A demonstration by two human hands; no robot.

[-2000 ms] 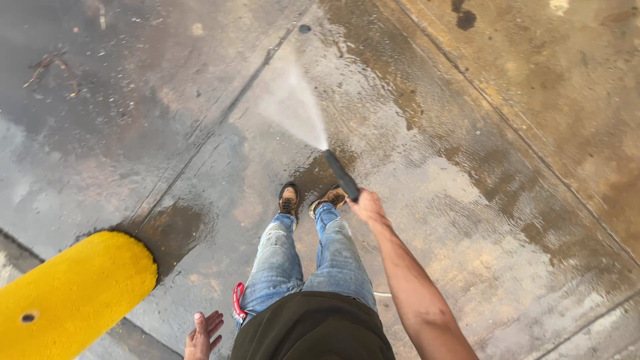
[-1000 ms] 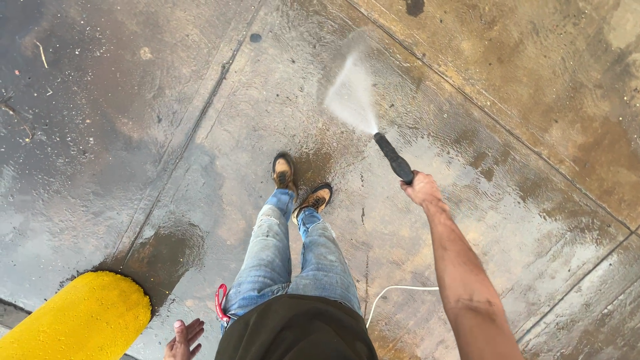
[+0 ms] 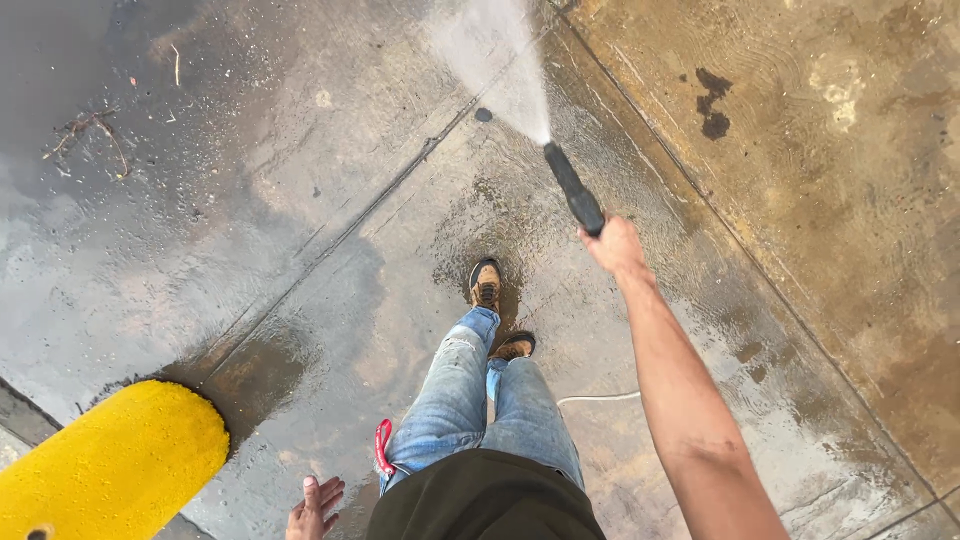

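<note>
My right hand (image 3: 616, 244) is closed around the rear of a black spray wand (image 3: 574, 187), held out ahead and to the right of my feet. From its tip a white fan of water (image 3: 502, 67) sprays toward the top of the view onto the wet concrete floor (image 3: 390, 135). Low at the left of my body, my left hand (image 3: 315, 510) holds nothing, its thumb and fingers apart. A red strap (image 3: 383, 446) hangs at the left hip of my jeans.
A yellow bollard (image 3: 120, 457) stands at the lower left. A white hose (image 3: 598, 397) lies behind my right forearm. Twigs (image 3: 90, 135) and grit lie on the wet floor at the upper left. Dark joints (image 3: 427, 146) cross the concrete; brown stained slabs (image 3: 840, 187) lie at the right.
The spray, which pointed at the floor right of centre, now reaches the top edge. My feet have changed their stance, one now ahead of the other. My right hand still grips the wand.
</note>
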